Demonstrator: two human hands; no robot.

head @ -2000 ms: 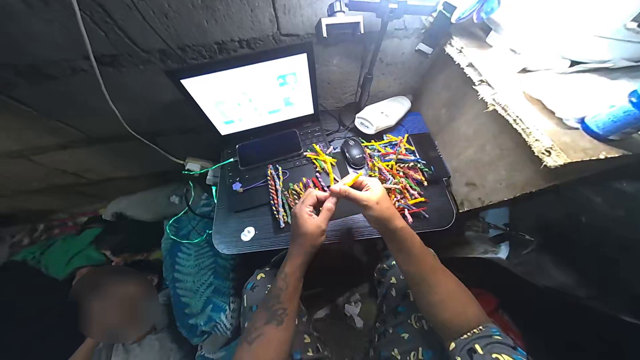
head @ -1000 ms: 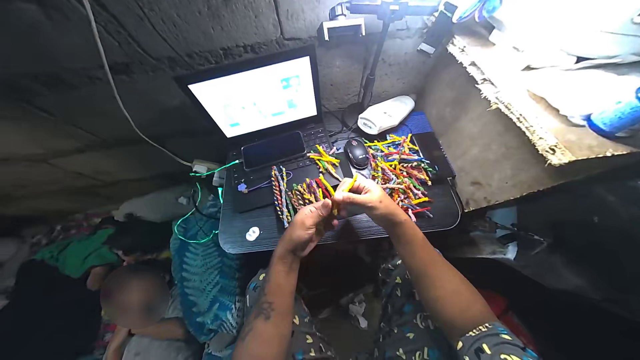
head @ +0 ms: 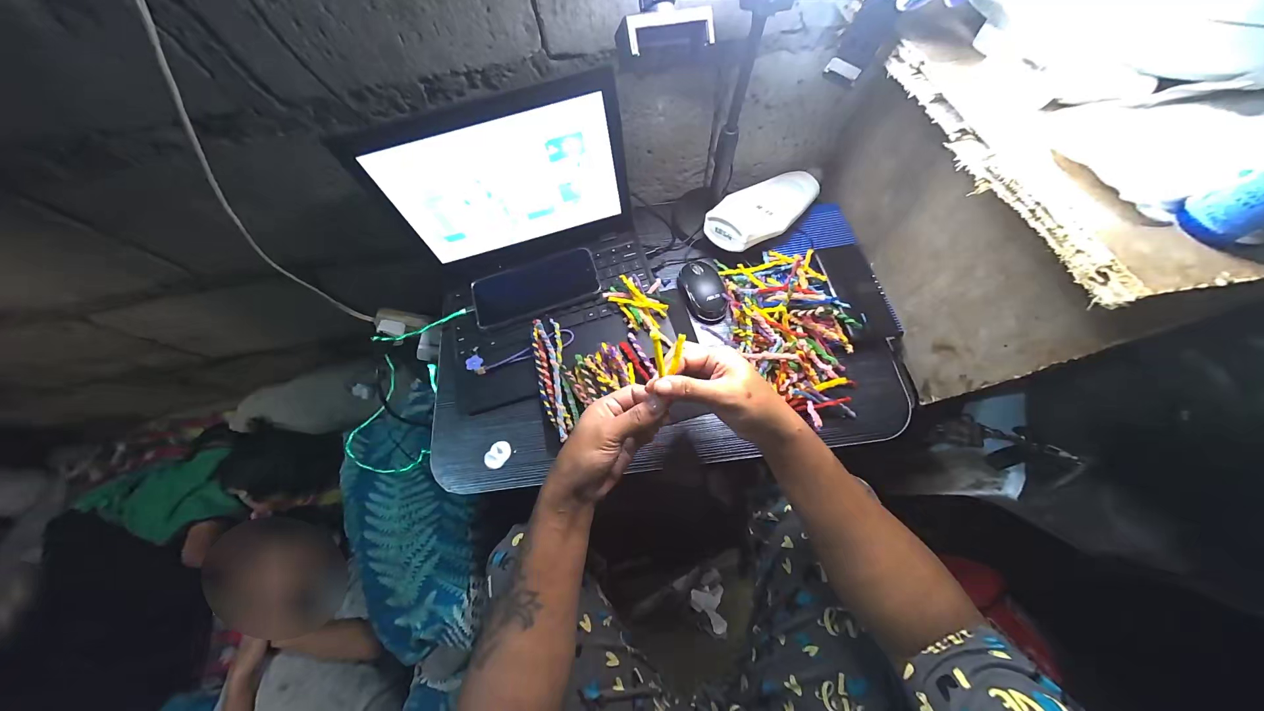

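Observation:
My left hand and my right hand meet over the front of a small black table. Between their fingertips are yellow cord pieces, whose ends stick up; the lower part is hidden by the fingers. Just behind my hands lies a row of braided multicoloured cords, with longer braided strands at its left end. Several yellow pieces rest at the laptop's front right. To the right of my right hand spreads a large pile of short colourful cords.
An open laptop stands at the back, with a phone on its keyboard. A black mouse and a white device are behind the pile. A white round item lies front left. A person is at lower left.
My hands stay together over the table's front, and the yellow pieces now stand more upright as two separate ends. The person at lower left has raised an arm toward the head.

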